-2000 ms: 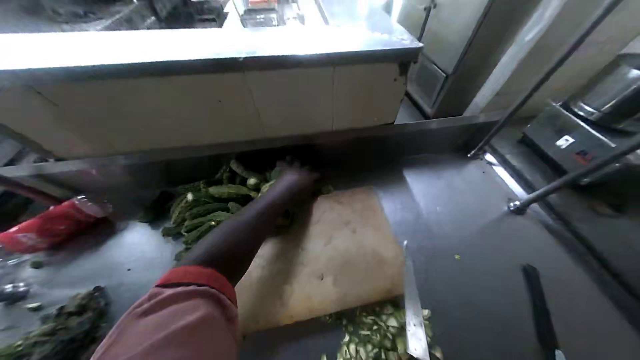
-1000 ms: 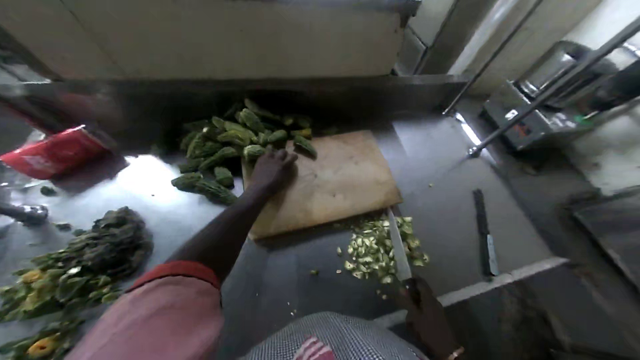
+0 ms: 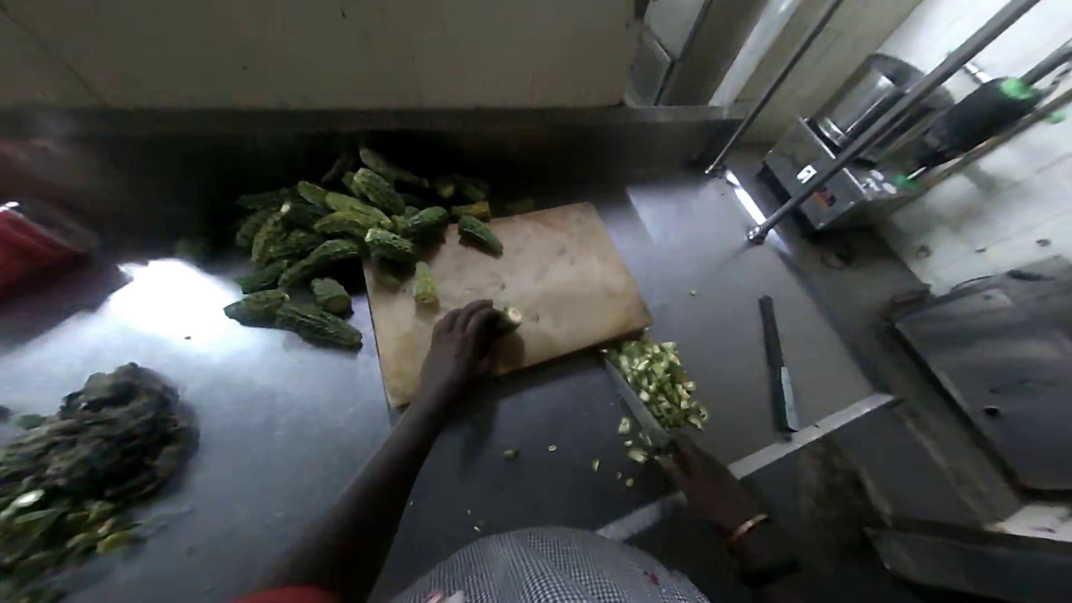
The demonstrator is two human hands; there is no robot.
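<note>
My left hand [image 3: 461, 347] grips a bitter gourd piece [image 3: 508, 319], its pale cut end showing, on the lower part of the wooden cutting board [image 3: 561, 272]. In my right hand [image 3: 703, 476] is a kitchen knife [image 3: 636, 404], its blade beside a pile of chopped gourd [image 3: 657, 377] at the board's lower right corner. Many whole bitter gourds [image 3: 322, 251] are heaped at the board's upper left. Two more pieces, a pale one [image 3: 425, 285] and a green one [image 3: 479, 235], lie on the board.
A second knife [image 3: 779, 364] lies on the steel counter at right. Dark scraps [image 3: 100, 444] and trimmings are piled at left, below a red packet [image 3: 38, 243]. Metal rails [image 3: 888, 126] stand before a steel appliance [image 3: 837, 180] at upper right.
My left hand has left the gourd heap and come down the board, now with a gourd piece in it. My right hand remains on the knife. The view has tilted downward.
</note>
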